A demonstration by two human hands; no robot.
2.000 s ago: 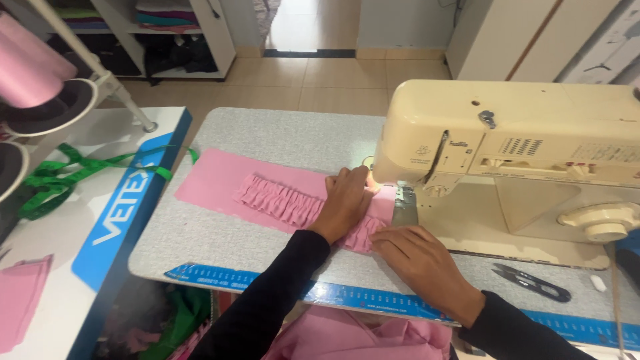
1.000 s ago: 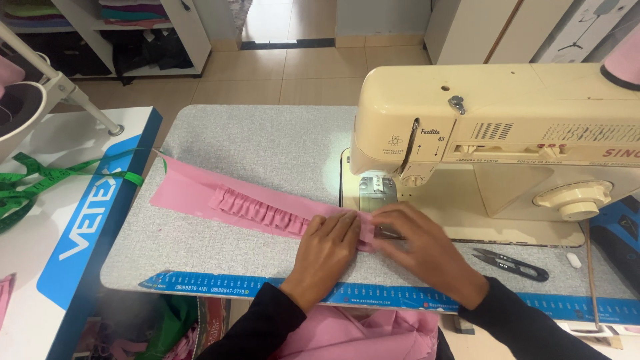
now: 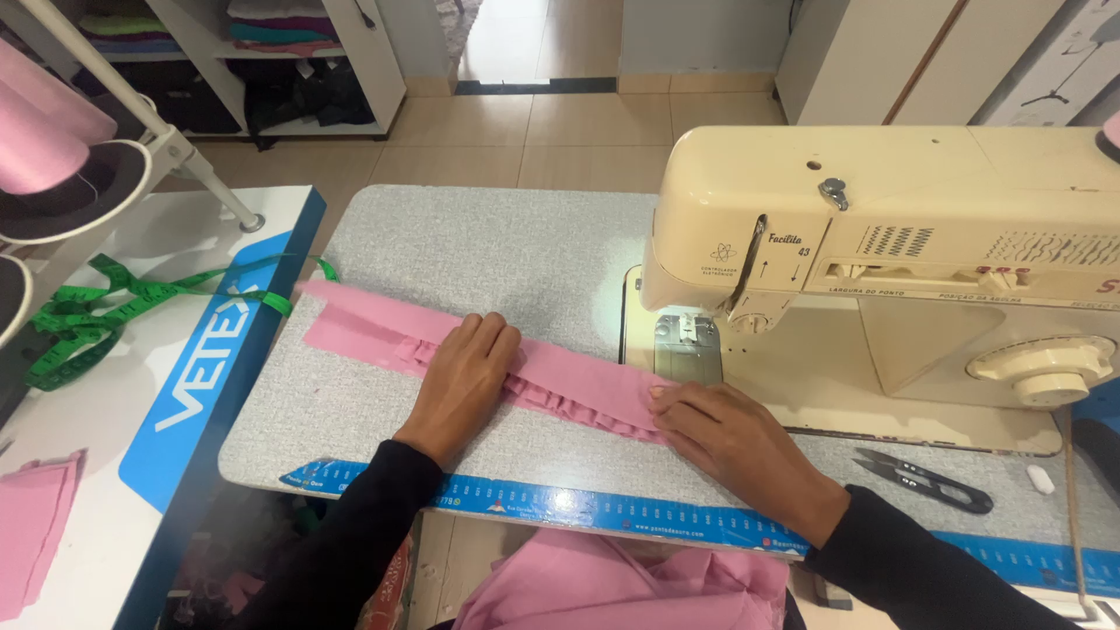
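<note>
A strip of pink fabric (image 3: pixel 577 372) lies on the grey table, its upper long edge folded over a gathered pink ruffle (image 3: pixel 560 404). My left hand (image 3: pixel 468 376) presses flat on the fold near the strip's middle. With bent fingers, my right hand (image 3: pixel 735 446) grips the strip's right end, just below the presser foot (image 3: pixel 689 328) of the cream Singer sewing machine (image 3: pixel 744 219). The fabric lies in front of the foot, not under it. Part of the ruffle is hidden by my left hand and the fold.
Black thread snips (image 3: pixel 923 481) and a small white object (image 3: pixel 1040 479) lie right of my right hand. A blue ruler strip (image 3: pixel 560 503) runs along the table's front edge. On the left table are a green tape measure (image 3: pixel 131 297), pink fabric pieces (image 3: pixel 35 534) and thread cones (image 3: pixel 44 131).
The strip lay open with its ruffle showing two seconds ago; its upper part is now folded down over the ruffle. My left hand has moved left along the strip since one second ago.
</note>
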